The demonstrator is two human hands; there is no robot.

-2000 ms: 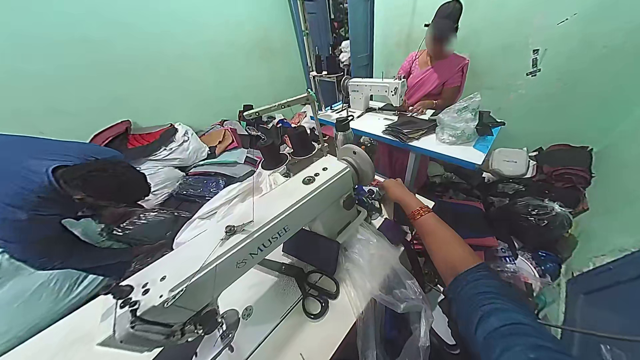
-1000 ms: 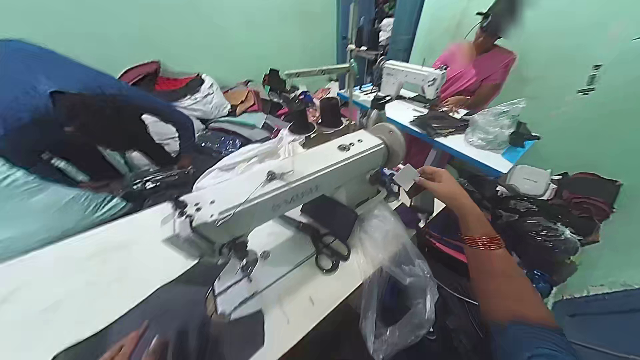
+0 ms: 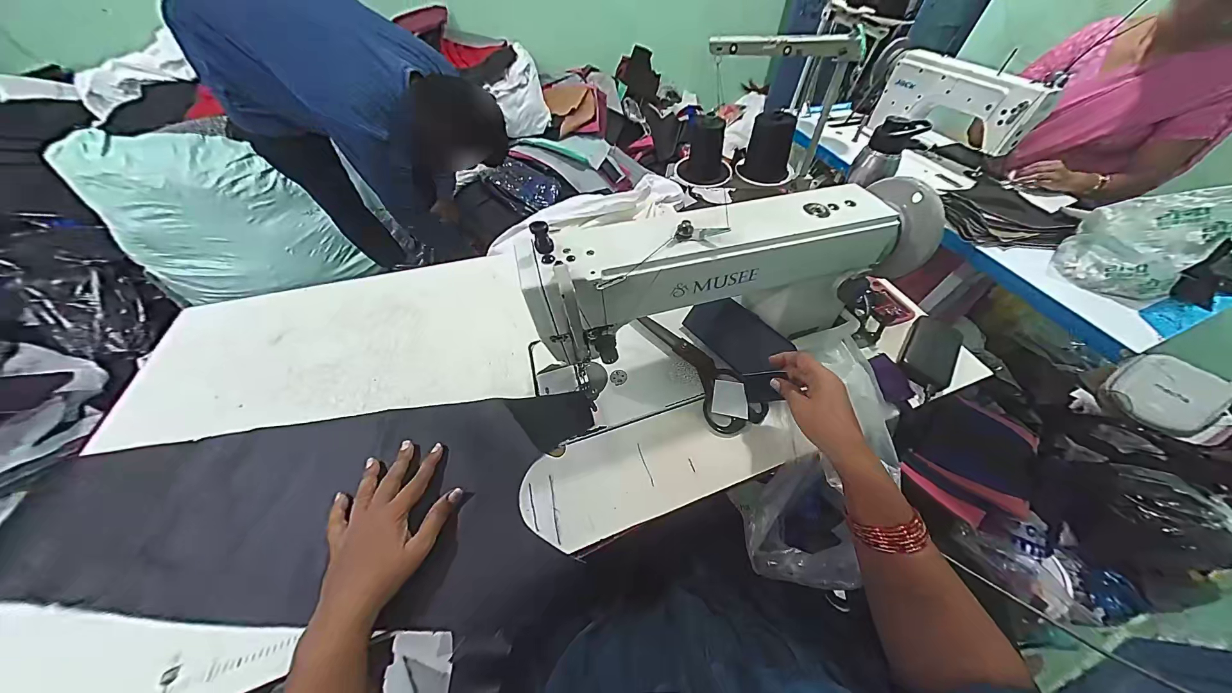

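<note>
My left hand (image 3: pixel 385 529) lies palm down with spread fingers on dark grey fabric (image 3: pixel 221 510) that covers the front of the white sewing table (image 3: pixel 318 346). One corner of the fabric reaches the needle area of the white sewing machine (image 3: pixel 731 260). Over the machine bed, my right hand (image 3: pixel 813 395) has its thumb and fingertips together at a thin dark piece, whose kind I cannot tell. Just left of those fingertips, a small pale square (image 3: pixel 729 397) lies over the handles of black scissors (image 3: pixel 707 380). A folded navy cloth piece (image 3: pixel 739 335) rests beside the scissors.
Two black thread cones (image 3: pixel 705 151) stand behind the machine. A person in blue (image 3: pixel 318 106) bends over piles at the back left. Another person in pink (image 3: pixel 1136 106) sits at a second sewing machine (image 3: pixel 962 96). A clear plastic bag (image 3: pixel 804 539) hangs at the table's front edge.
My right hand has moved from beside the handwheel to the scissors, and the pale square it held lies over their handles. My left hand has come fully into view on the fabric. The view has swung down.
</note>
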